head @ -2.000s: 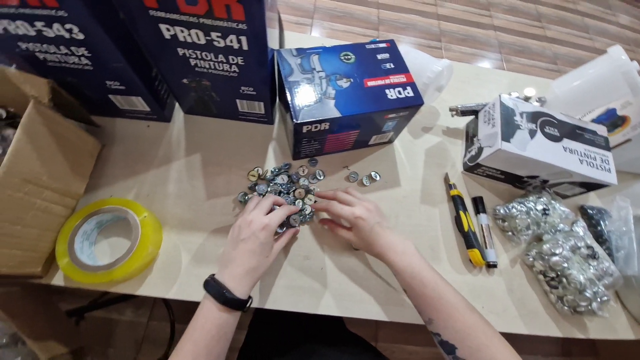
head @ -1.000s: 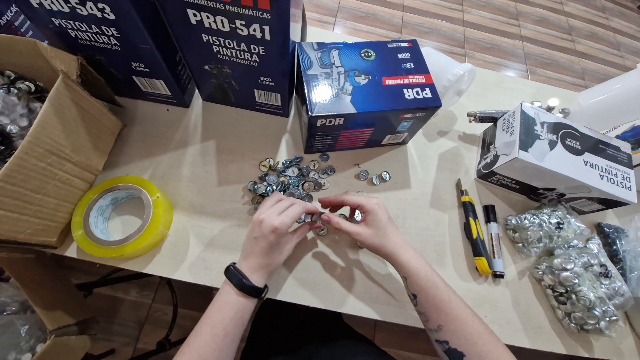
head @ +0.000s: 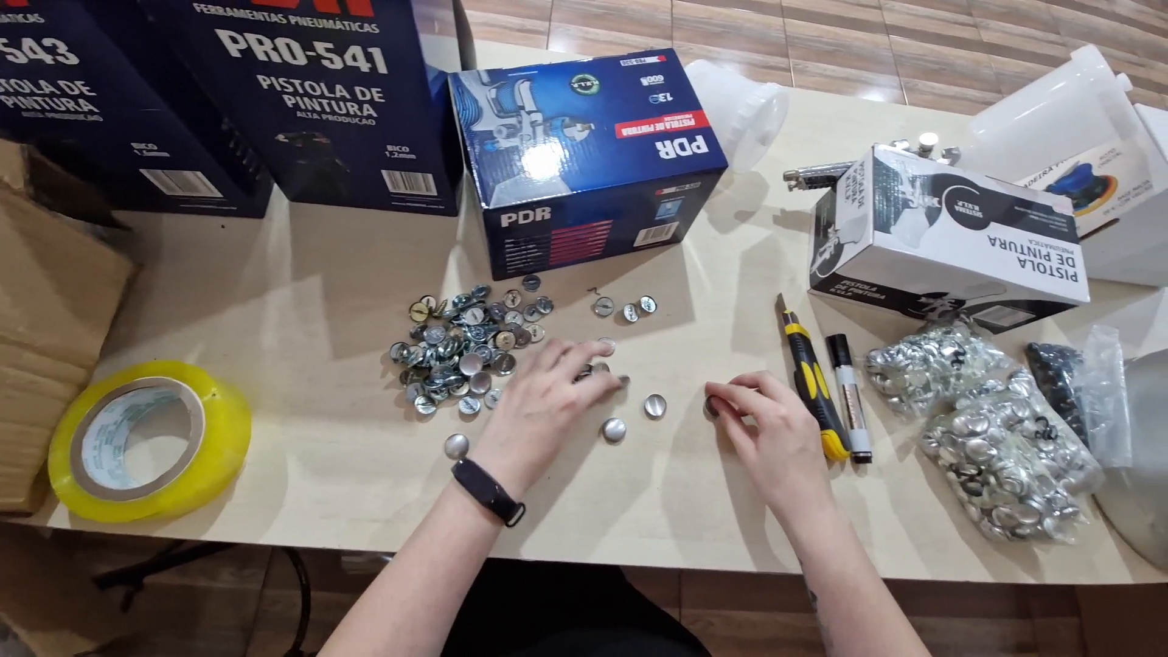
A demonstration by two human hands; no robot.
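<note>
A pile of small round metal caps lies on the pale tabletop, short of the blue PDR spray gun box. My left hand, with a black wristband, reaches over the pile's right edge; its fingers are spread above a few caps partly hidden under them. Two loose caps lie between my hands, and another is beside my left wrist. My right hand pinches one small round metal piece between thumb and fingertips, left of the yellow and black utility knife.
A marker lies beside the knife. Plastic bags of metal caps and a white spray gun box are at right. Yellow tape and a cardboard box stand left. Tall blue boxes stand behind. Three caps lie near the PDR box.
My hands, together beside the pile one second ago, have moved apart. The right one is now near the knife with a small piece in its fingertips; the left is over caps at the pile's edge.
</note>
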